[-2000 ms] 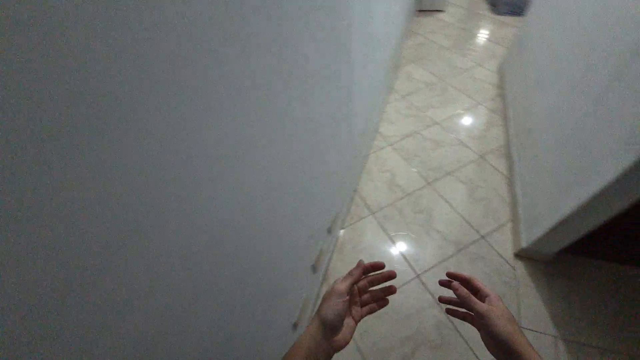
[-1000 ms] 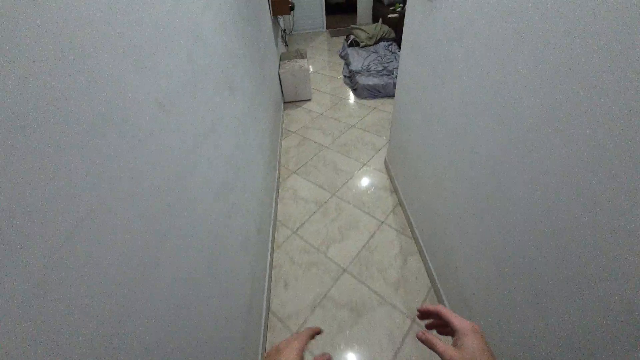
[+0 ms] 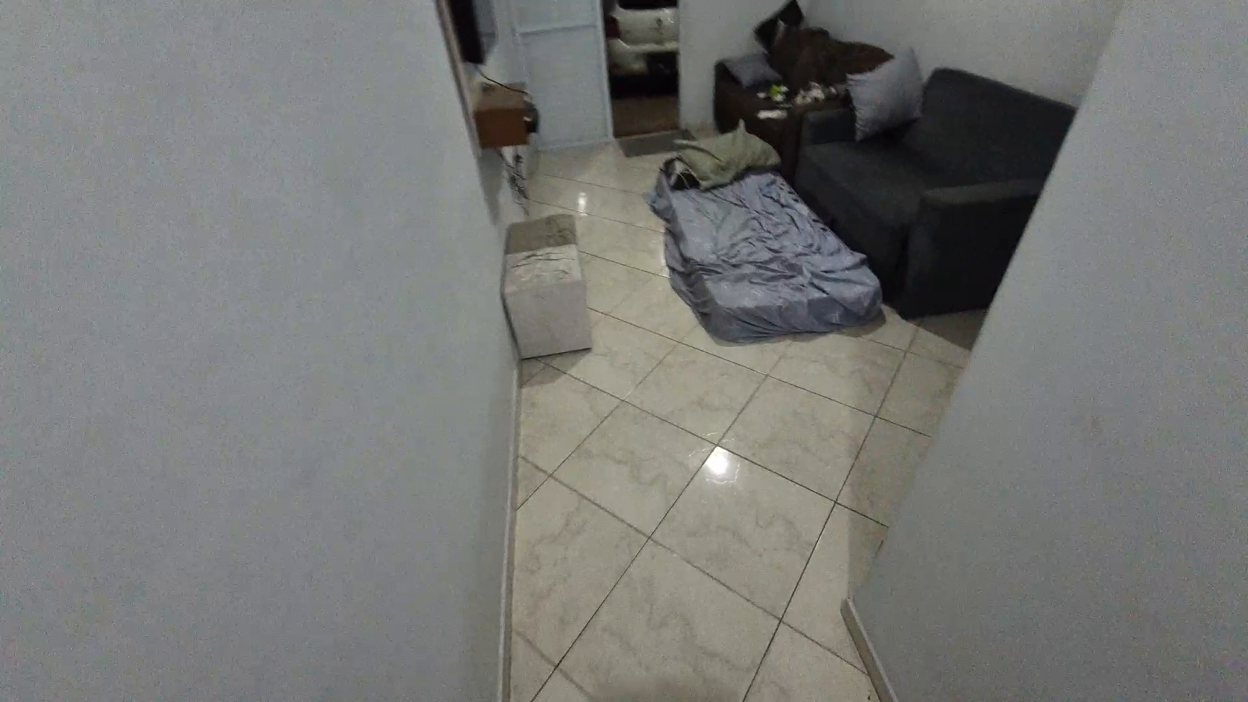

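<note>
Neither my left hand nor my right hand shows in the head view at this moment. Beyond the passage, a mattress in a rumpled grey-blue sheet lies on the tiled floor, with a greenish cloth or pillow at its far end. A pale box-shaped pouf stands left of it, against the wall. To the right of the mattress is a dark grey sofa, and a light grey cushion leans on its far arm.
White walls flank the passage, the left one close by and the right one with a baseboard corner jutting out. A wooden shelf with hanging cables is on the left. Farther back are a white door, a doormat and an open doorway.
Both hands, seen low in the earlier frames, have left the view. The view has moved forward along the passage, and the sofa and more of the mattress now show.
</note>
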